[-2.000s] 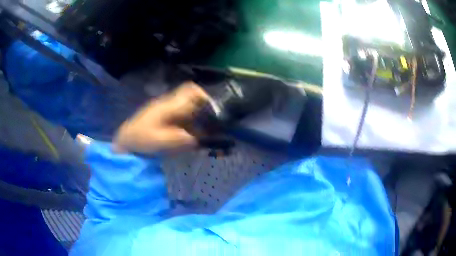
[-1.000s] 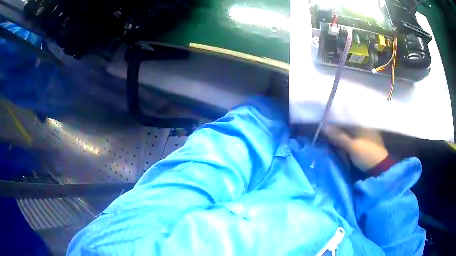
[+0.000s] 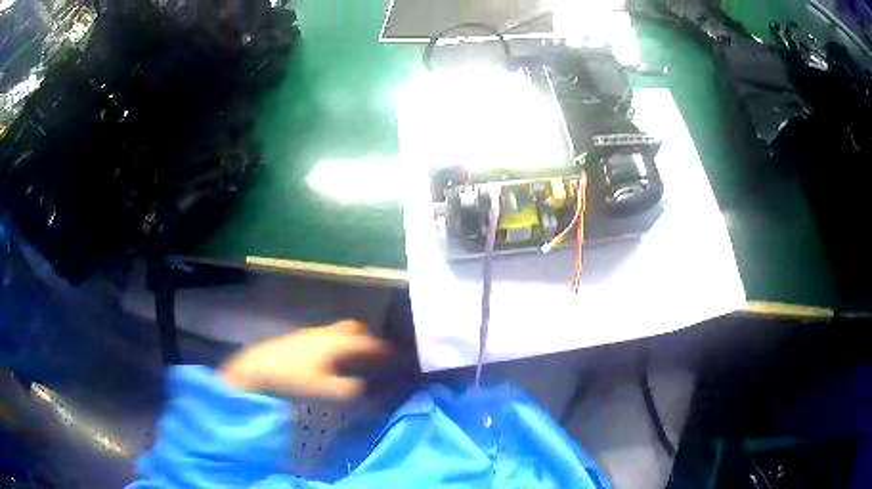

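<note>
The open unit [image 3: 550, 229] lies on a white sheet [image 3: 660, 287], electronics facing me. A yellow and light power board [image 3: 521, 218] shows at its near edge, a round-cornered black block [image 3: 629, 179] at its right front. Thin red, orange and yellow wires [image 3: 578, 234] hang over the front. A pale pink-purple cord [image 3: 487, 296] runs down toward my lap. Glare hides the unit's left half. My left hand [image 3: 306, 363] is blurred, left of the sheet below the bench edge, fingers apart, with nothing seen in it. My right hand is not in view.
A large black heap of plastic parts [image 3: 115, 124] covers the bench's left; more black parts [image 3: 765, 105] lie at right. A flat dark panel [image 3: 459, 17] lies beyond the unit, near a black cable loop [image 3: 468, 31]. The green bench top [image 3: 325, 229] has yellowish edging.
The view has swung right and up, bringing the whole unit toward the middle. My right hand, seen below the sheet a second ago, is out of view. My left hand has come into view.
</note>
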